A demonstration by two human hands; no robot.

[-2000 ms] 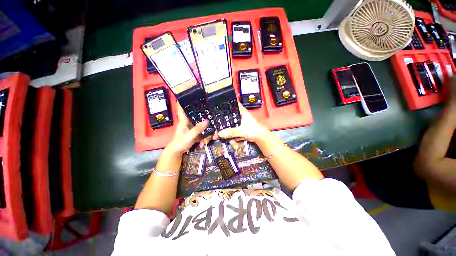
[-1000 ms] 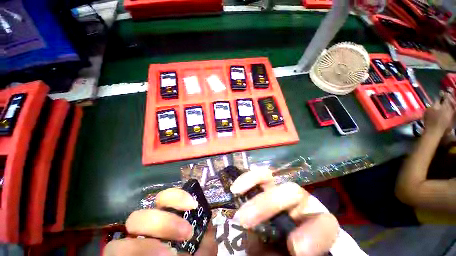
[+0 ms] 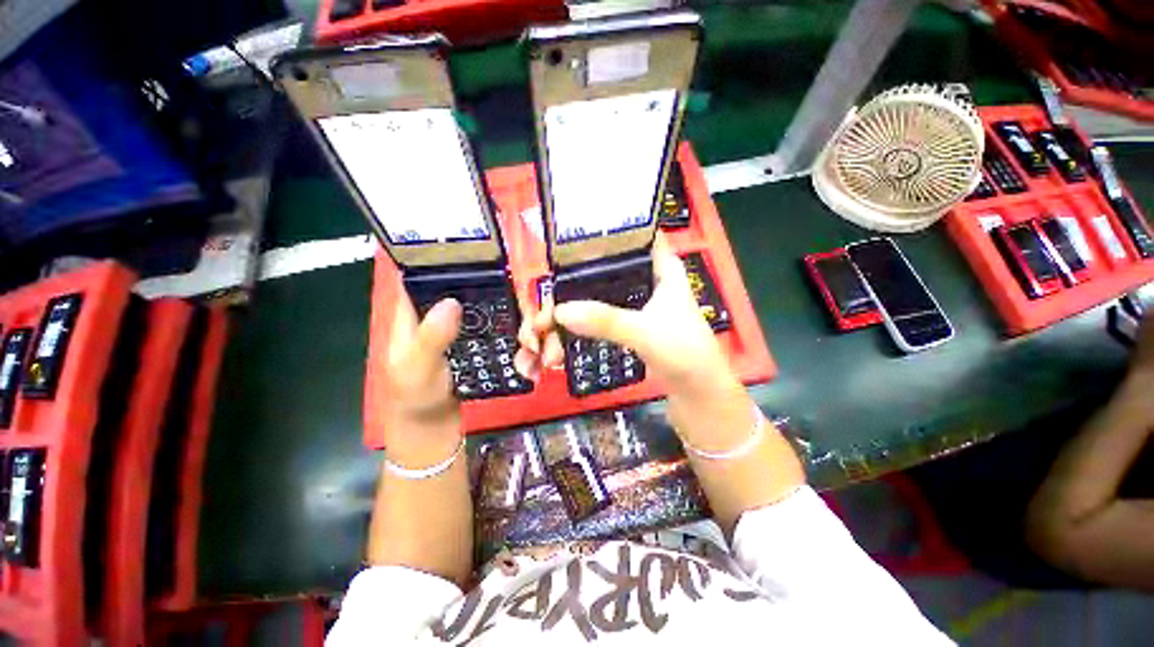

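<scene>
My left hand (image 3: 424, 360) holds an open flip phone (image 3: 408, 177) with a lit white screen in a gold-coloured upper half and a black keypad below. My left thumb lies at the keypad's upper left. My right hand (image 3: 664, 322) holds a second open flip phone (image 3: 610, 164) of the same look, with my thumb across its keypad. The two phones are side by side above the orange-red foam tray (image 3: 734, 297). They hide most of the tray. Dark closed phones show in its right-hand pockets.
A cream fan (image 3: 901, 161) stands at the right. A smartphone (image 3: 901, 297) partly covers a red phone (image 3: 838, 288). Another foam tray with phones (image 3: 1012, 310) lies at far right, near a person's arm (image 3: 1101, 480). Stacked red trays (image 3: 95, 442) are at left. Small dark items (image 3: 578, 485) lie at the near bench edge.
Both phones, folded and low near my body a second ago, are now open with lit screens and raised above the tray, covering much of it.
</scene>
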